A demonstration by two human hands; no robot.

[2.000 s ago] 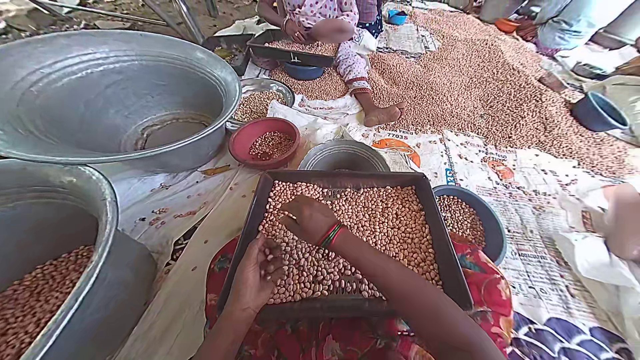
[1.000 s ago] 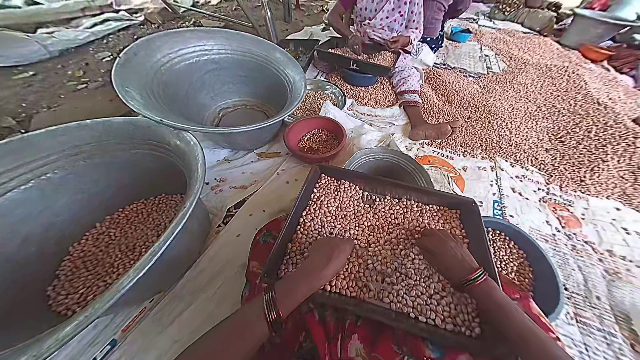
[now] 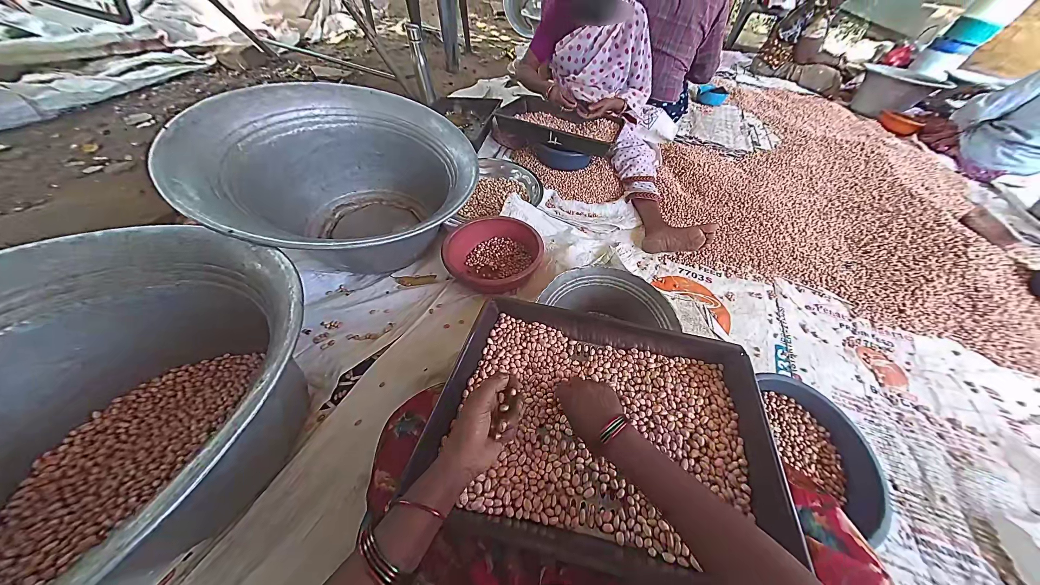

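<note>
A dark rectangular tray (image 3: 735,390) lies on my lap, spread with pinkish-brown shelled nuts or beans (image 3: 666,390). Above the tray's left part, my left hand (image 3: 486,422) is turned palm inward with fingers curled around several of the nuts or beans. Just right of it, my right hand (image 3: 589,410) rests with its fingers down in the layer; the fingertips are hidden, so what they hold does not show. Bangles circle both wrists. A grey-blue basin (image 3: 873,479) with more of the same stands at the tray's right side.
Two large metal basins (image 3: 313,162) stand on the left, the nearer (image 3: 284,325) partly filled. A red bowl (image 3: 494,284) and a grey basin (image 3: 609,296) sit beyond the tray. Farther off, a person (image 3: 601,65) works over another tray (image 3: 552,134), beside a big heap (image 3: 853,203) on printed sacks (image 3: 886,366).
My left hand has lifted from the layer and turned inward since one second ago. My right hand has moved left, closer to it. The view has shifted.
</note>
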